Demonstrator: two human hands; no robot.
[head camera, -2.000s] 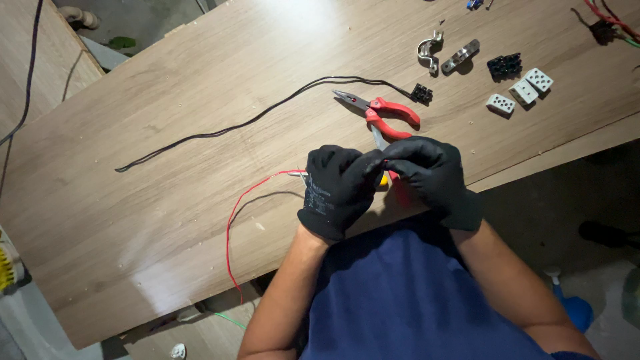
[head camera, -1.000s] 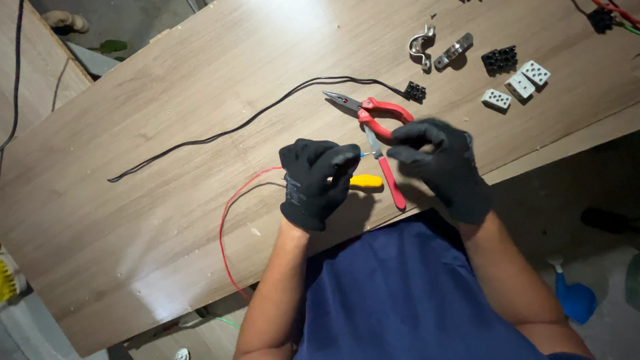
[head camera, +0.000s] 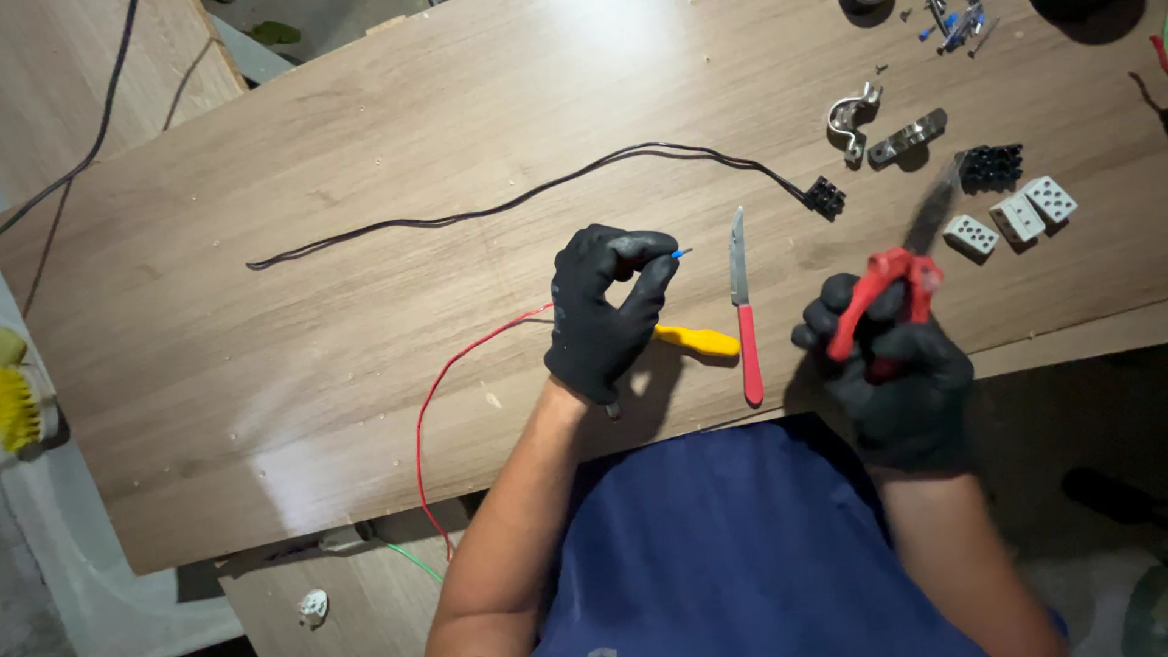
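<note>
Between the thumb and forefinger of my black-gloved left hand (head camera: 613, 310) is a small blue crimp ferrule (head camera: 677, 254) with a metal tip. A red wire (head camera: 424, 401) runs from behind that hand over the table's front edge. My right hand, gloved too (head camera: 890, 365), grips red-handled long-nose pliers (head camera: 887, 274), raised and blurred, jaws pointing away from me. Between the hands lies a knife with a red handle (head camera: 750, 356). A yellow handle (head camera: 701, 341) pokes out beside my left hand; its other end is hidden.
A black cable (head camera: 547, 187) ends at a black terminal block (head camera: 826, 197). Farther right lie metal clamps (head camera: 908, 137), another black terminal block (head camera: 992, 168) and white domino-like blocks (head camera: 972, 235). Screws and blue pieces (head camera: 958, 26) lie at the back. A yellow brush (head camera: 16, 409) is at far left.
My right hand has moved right, away from my left, and has picked up the pliers that lay on the table across the knife. The knife is now fully visible.
</note>
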